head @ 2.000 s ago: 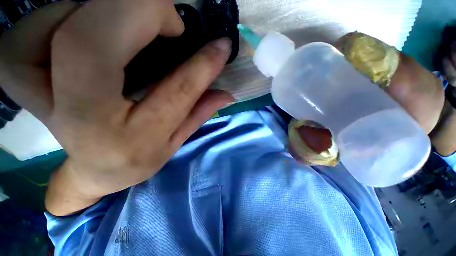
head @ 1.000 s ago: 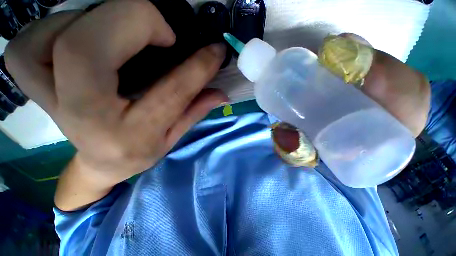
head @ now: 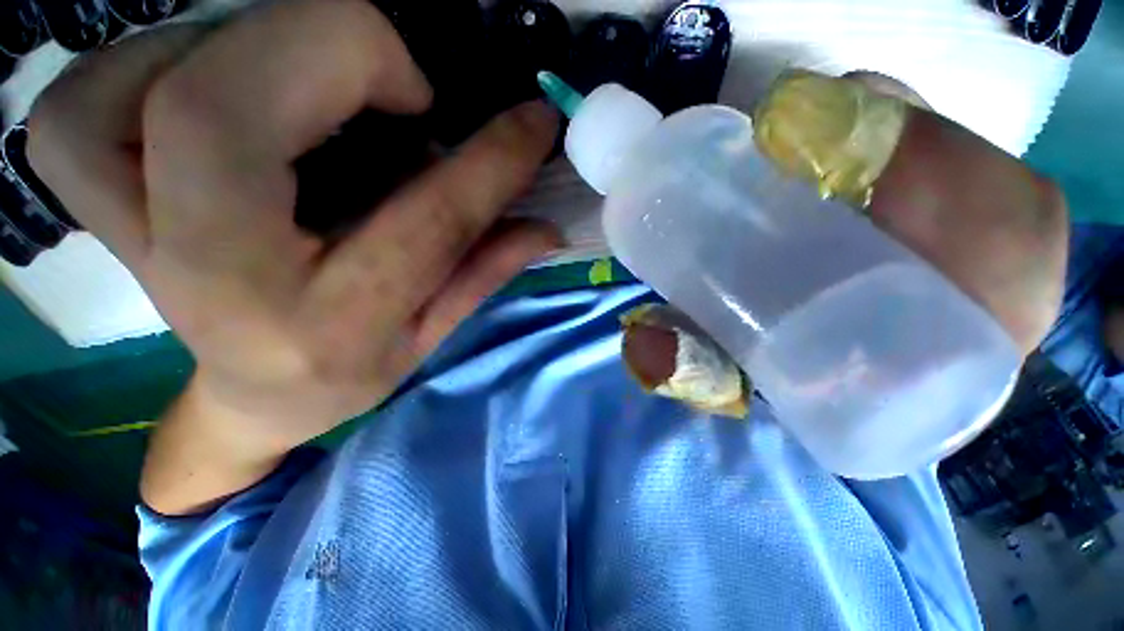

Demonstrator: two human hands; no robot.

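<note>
My right hand (head: 974, 210), with yellow-tan tape on its thumb and a finger, grips a translucent squeeze bottle (head: 814, 296) part-filled with clear liquid. The bottle is tilted, its green needle tip (head: 560, 93) pointing up-left beside my left fingertip. My left hand (head: 284, 247) is over dark housings at the left, fingers bent and apart. A fingertip is by a black housing; whether it touches or holds one is hidden in dark shade. Glossy black oval housings (head: 693, 49) stand in a row right of the tip.
The white sheet (head: 838, 37) lies under the housings. More black housings (head: 31, 203) are at the left edge and at the top right (head: 1048, 19). The green mat (head: 1091, 173) shows at the right. A blue sleeve (head: 1091, 308) is at the right edge.
The bottle and my right hand have moved left in view. The housings and sheet have shifted right, so more housings show right of the tip. My left hand keeps nearly the same pose.
</note>
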